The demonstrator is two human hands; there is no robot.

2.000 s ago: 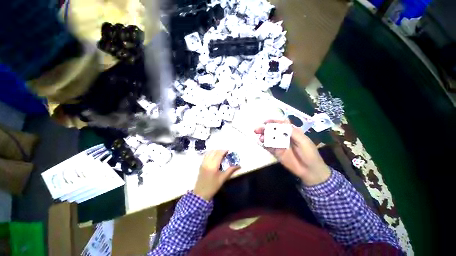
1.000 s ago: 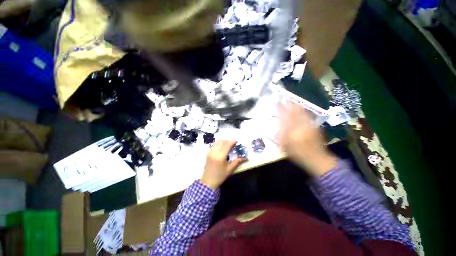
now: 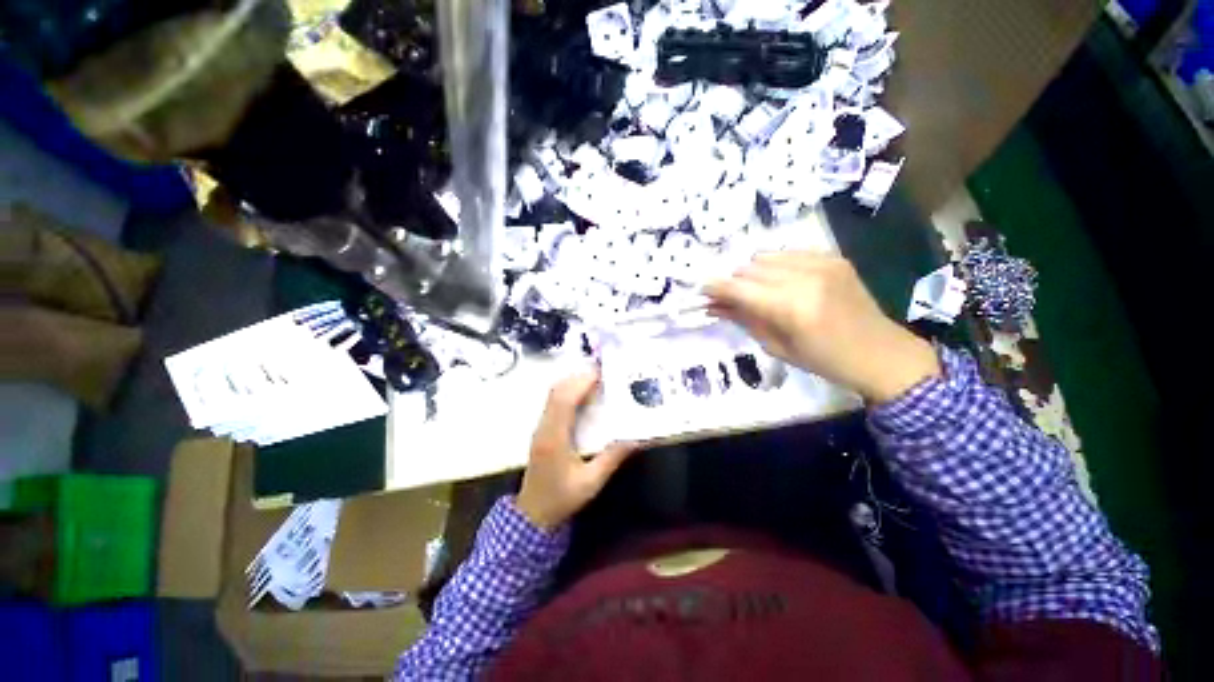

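A white oblong frame (image 3: 676,416) lies on the pale board (image 3: 459,440) in front of me, with several small dark pieces (image 3: 699,380) in a row within its outline. My left hand (image 3: 566,450) holds the frame's left end between thumb and fingers. My right hand (image 3: 819,320) is palm down over the frame's far right side, fingers bunched near its far edge; whether they pinch something is hidden. A loose heap of white socket modules (image 3: 652,213) lies just beyond the frame.
A black triple housing (image 3: 739,56) lies on the heap. Blurred metal hanger rods (image 3: 475,160) hang over the left side. White panels (image 3: 273,373) are fanned at left, above an open carton (image 3: 200,520). Screws (image 3: 996,284) lie at the right edge beside a white piece (image 3: 936,296).
The white frame now lies at the board's near edge, around where the small dark pieces were. The right hand has come over its far side. The left hand has moved from a dark piece to the frame's end.
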